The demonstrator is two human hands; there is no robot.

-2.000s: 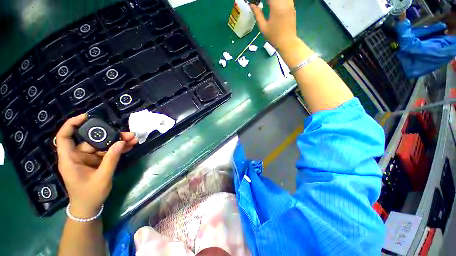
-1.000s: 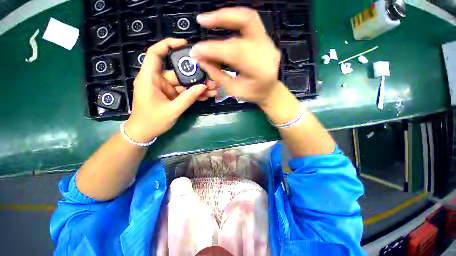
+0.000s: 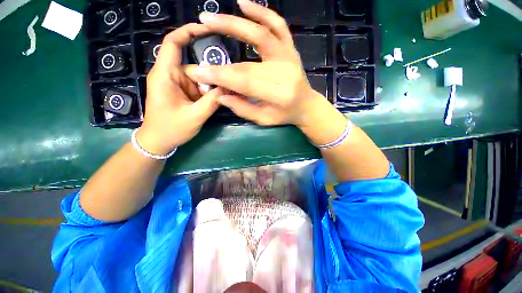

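Note:
A black smartwatch body [image 3: 210, 50] is held over the tray, its back with a pale dotted ring facing up. My left hand [image 3: 174, 97] grips it from the left side, thumb at the lower edge. My right hand [image 3: 266, 77] lies over its right and lower part, fingertips touching it. A small white bit [image 3: 204, 86] shows between the fingertips; I cannot tell if it is the wipe. The black tray [image 3: 375, 63] lies behind and under the hands, with several watch bodies in its left pockets.
A whitish bottle [image 3: 449, 20] stands at the right rear. A thin yellowish stick [image 3: 428, 56], white scraps [image 3: 412, 72] and a white-headed tool [image 3: 452, 91] lie right of the tray. A white square [image 3: 62, 20] and a curled strip [image 3: 31, 36] lie at the left.
My right hand has come from the bottle at the right rear to the watch body, and its fingers now press against it. My left hand keeps hold of the watch. The view has turned.

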